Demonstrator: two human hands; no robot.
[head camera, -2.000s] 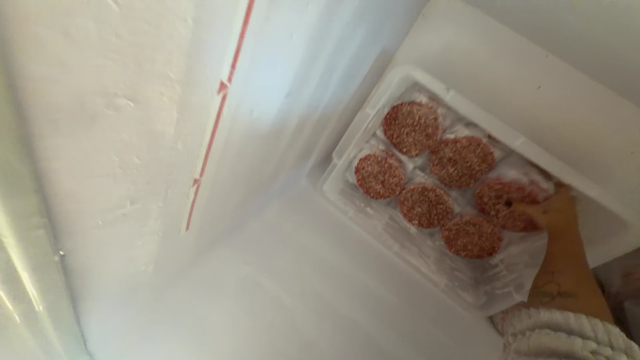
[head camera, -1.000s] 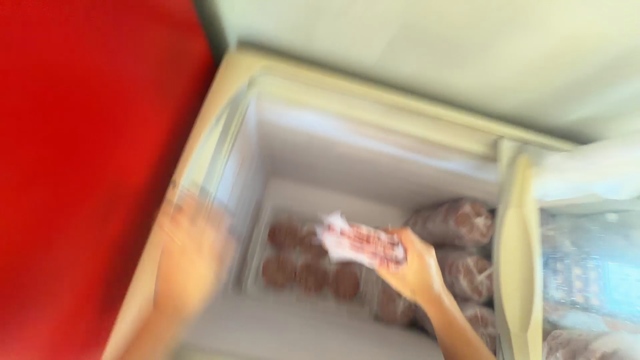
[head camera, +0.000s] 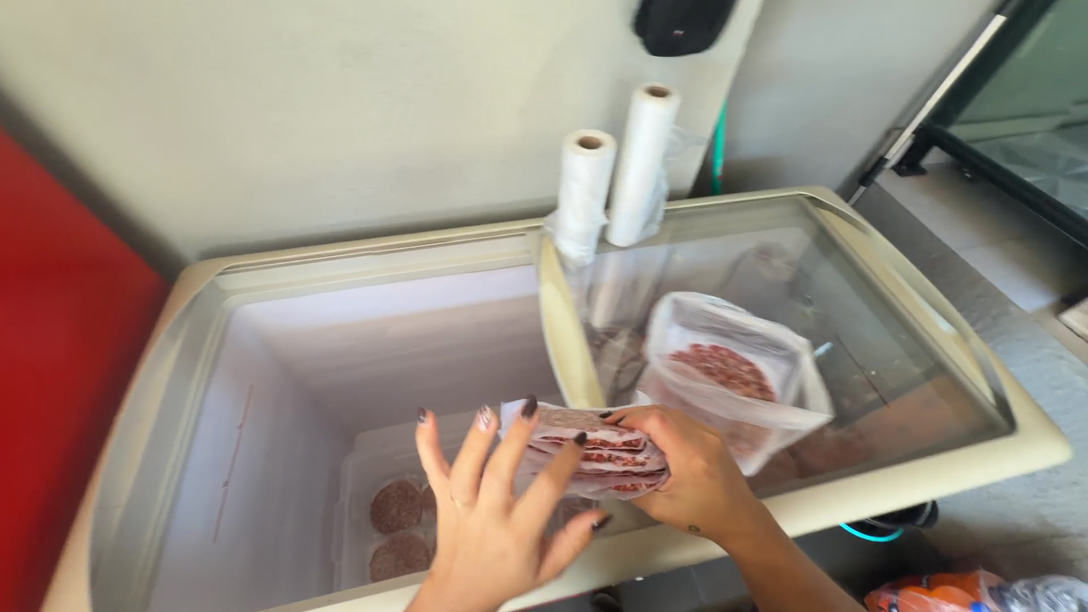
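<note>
My right hand (head camera: 693, 472) grips a stack of ground-meat patties (head camera: 608, 450) with thin plastic sheets between them, above the chest freezer's near edge. My left hand (head camera: 501, 510) is just left of the stack, fingers spread, holding nothing; a fingertip overlaps the stack, and whether it touches I cannot tell. A clear plastic bag (head camera: 739, 374) with its mouth open stands on the freezer's glass lid (head camera: 850, 340), right of the stack, with meat patties inside. Down in the freezer, a plastic tray (head camera: 348, 510) holds several round patties (head camera: 396, 507), partly hidden by my left hand.
Two rolls of clear plastic bags (head camera: 586, 195) stand upright at the freezer's back edge by the wall. The freezer's cream rim (head camera: 960, 459) surrounds the opening. A red panel (head camera: 68, 382) is at the left. Packaged goods (head camera: 943, 591) lie low at the right.
My right hand was at the patties in the tray, then lifted a stack inside the freezer; now it holds the stack near the bag. The view has swung widely.
</note>
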